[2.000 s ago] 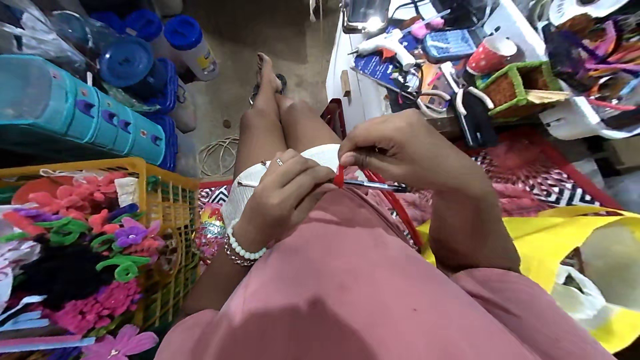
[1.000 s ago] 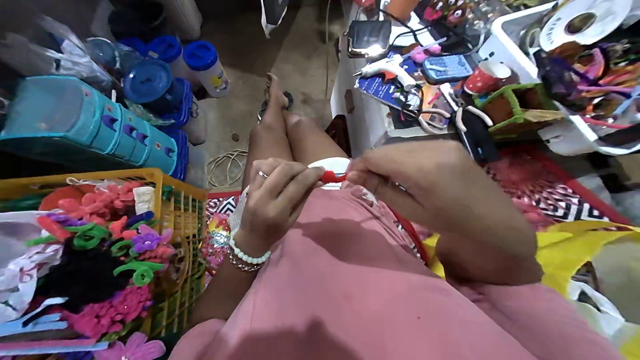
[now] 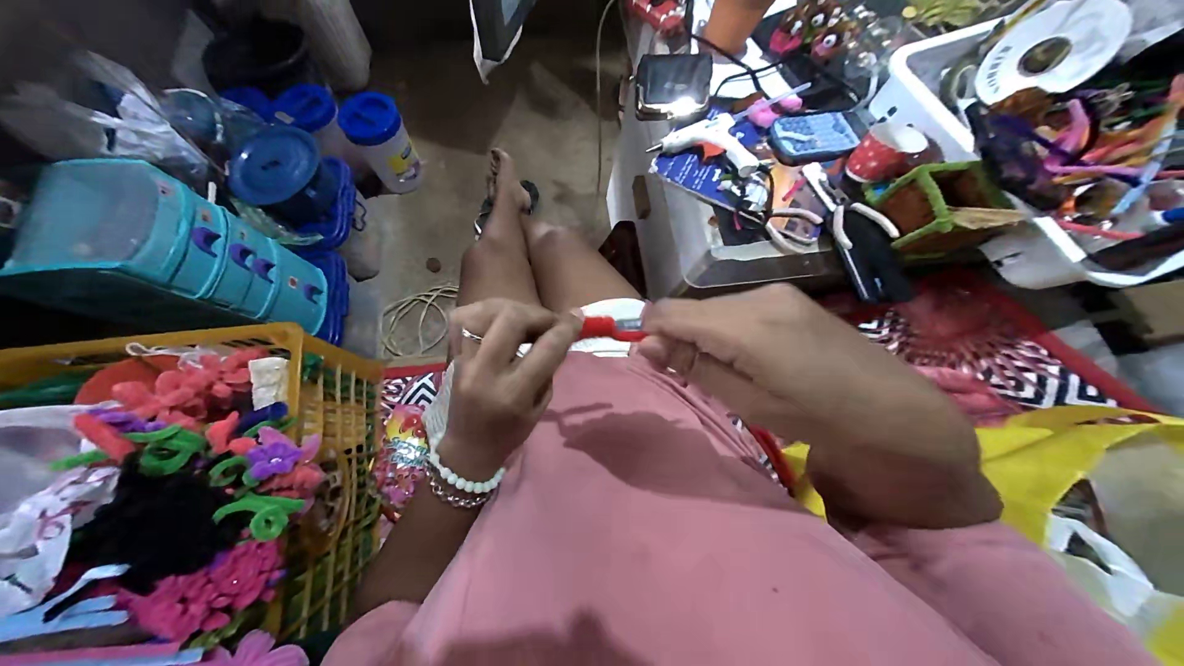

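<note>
My left hand [image 3: 507, 375], with a ring and beaded bracelets, pinches one end of a small red piece [image 3: 599, 327] over my lap. My right hand [image 3: 731, 347] closes its fingertips at the other end, where a short grey metallic part shows; its exact kind is unclear. The two hands are a short gap apart, with the red piece spanning it. White cloth lies under the hands, above my pink shirt [image 3: 666, 518]. A white glue gun [image 3: 712, 139] lies on the low table ahead to the right, and pliers or cutters [image 3: 856, 222] with pale handles lie by its near edge.
A yellow plastic basket [image 3: 301, 370] of pipe-cleaner flowers stands at left, before a teal drawer unit [image 3: 129, 236] and blue-lidded containers [image 3: 370, 120]. At right are a white bin [image 3: 934, 74] of craft materials, a green-edged box [image 3: 934, 203] and a yellow bag [image 3: 1027, 462]. A cable coil [image 3: 416, 319] lies on the floor.
Two seconds ago the hands were close together with a long thin item beside them; now they are further apart, with the red piece stretching level between them.
</note>
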